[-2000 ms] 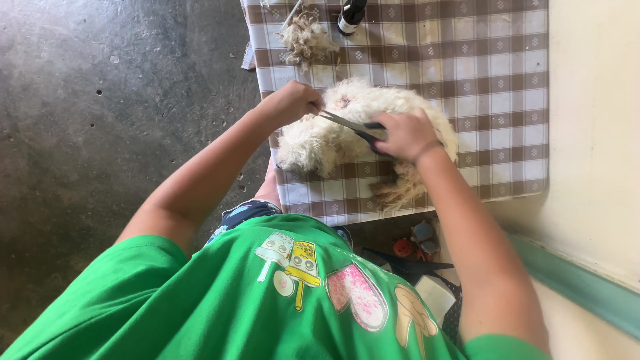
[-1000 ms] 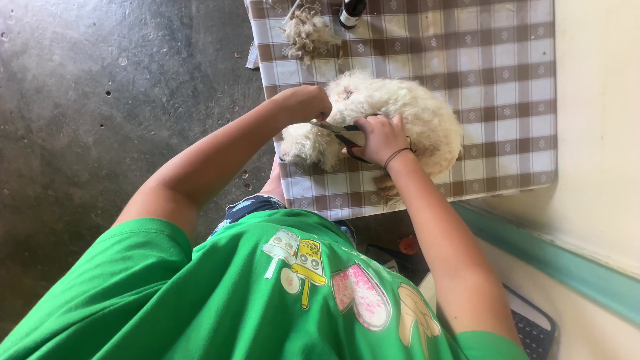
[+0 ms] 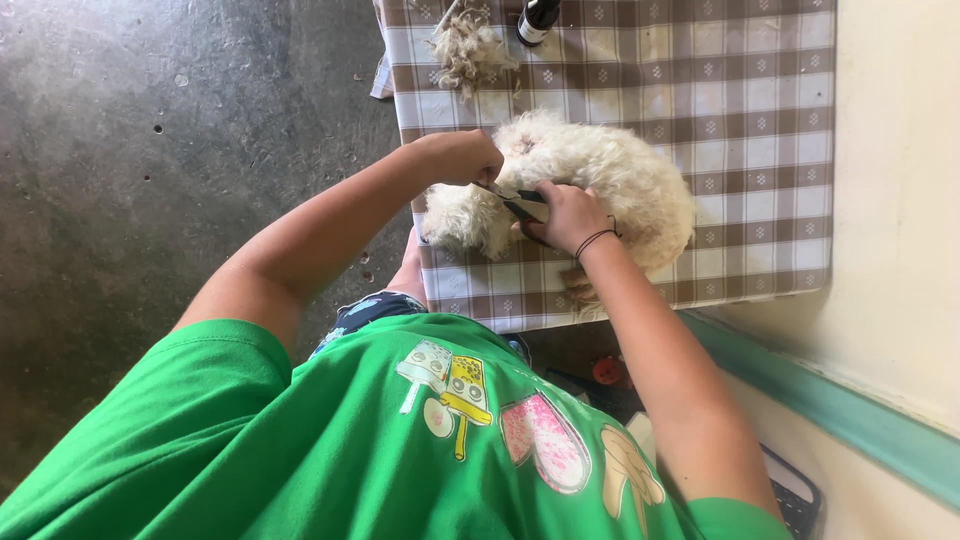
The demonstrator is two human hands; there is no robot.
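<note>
A curly-haired white dog [image 3: 600,165] lies on its side or curled on a checked cloth, its head end toward the left edge. My right hand [image 3: 566,217] holds dark-handled scissors [image 3: 517,201], whose blades point up and left across the coat by the neck. My left hand [image 3: 469,159] is closed in a pinch by the blade tips; whether it grips a lock of hair is hidden. Under my right wrist, a browner paw or tuft of fur [image 3: 581,289] shows near the cloth's front edge.
The checked tablecloth [image 3: 757,180] reaches a pale wall [image 3: 892,180] on the right. Beyond the dog lie a pile of cut fur [image 3: 469,52] and a dark bottle [image 3: 538,21]. Concrete floor [image 3: 225,127] is at left. A dark plastic item [image 3: 791,491] stands low at right.
The scissors and my right hand have shifted slightly left and down along the coat since the oldest frame. My left hand stays by the blade tips.
</note>
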